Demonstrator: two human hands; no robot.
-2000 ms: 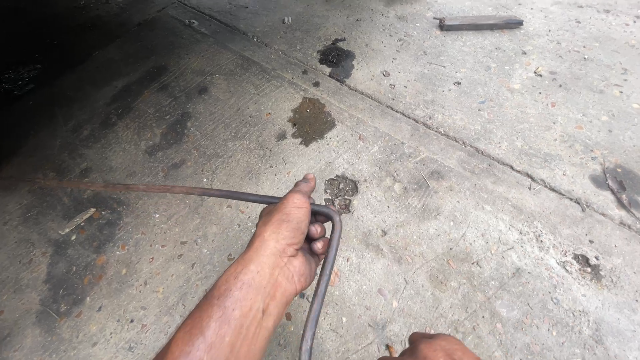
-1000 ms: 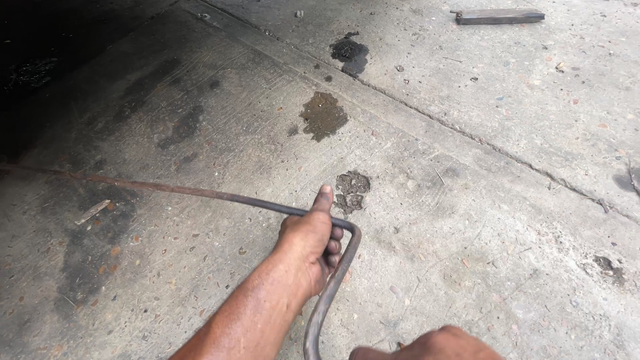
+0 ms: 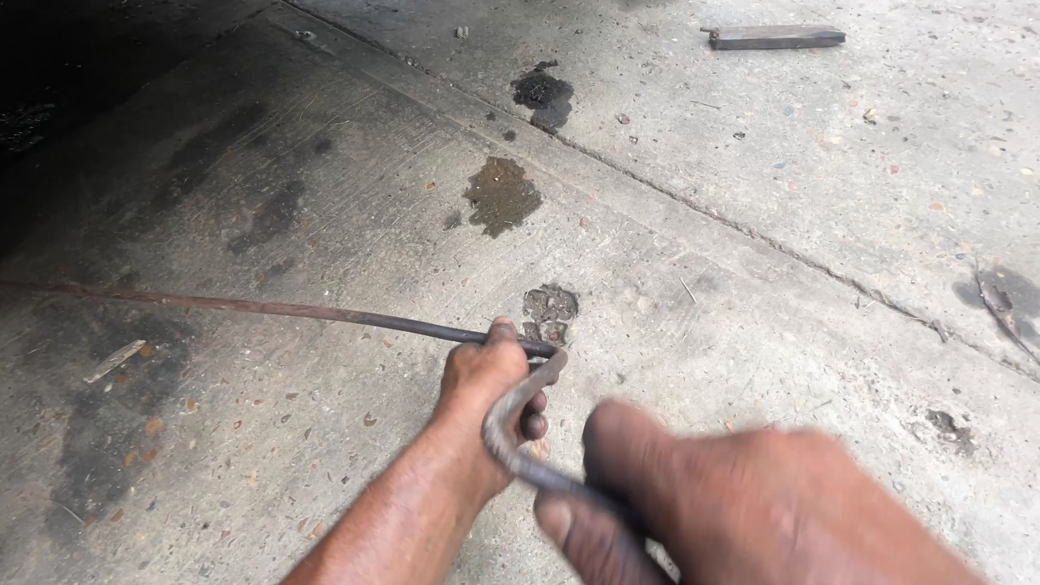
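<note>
A long bent metal rod (image 3: 349,315) runs in from the left edge, rusty there and darker toward its bends. My left hand (image 3: 491,390) is closed around its straight dark part just before the first bend, thumb on top. From that bend the rod comes back to a second, rounded bend and on to the lower right. There my right hand (image 3: 699,487), large and blurred in the foreground, grips the cranked end. The rod's far end and its tip under my right hand are hidden.
Rough concrete floor with a long joint (image 3: 699,203) crosses the view. A dark flat bar (image 3: 776,37) lies at the top right. Wet stains (image 3: 502,195) and a broken patch (image 3: 551,303) mark the floor. A small light chip (image 3: 115,361) lies at the left; deep shadow fills the upper left.
My right hand has come up from the bottom edge into fuller view, with the rod's cranked end in its grip. The crank has swung to point toward the lower right. My left hand keeps its hold.
</note>
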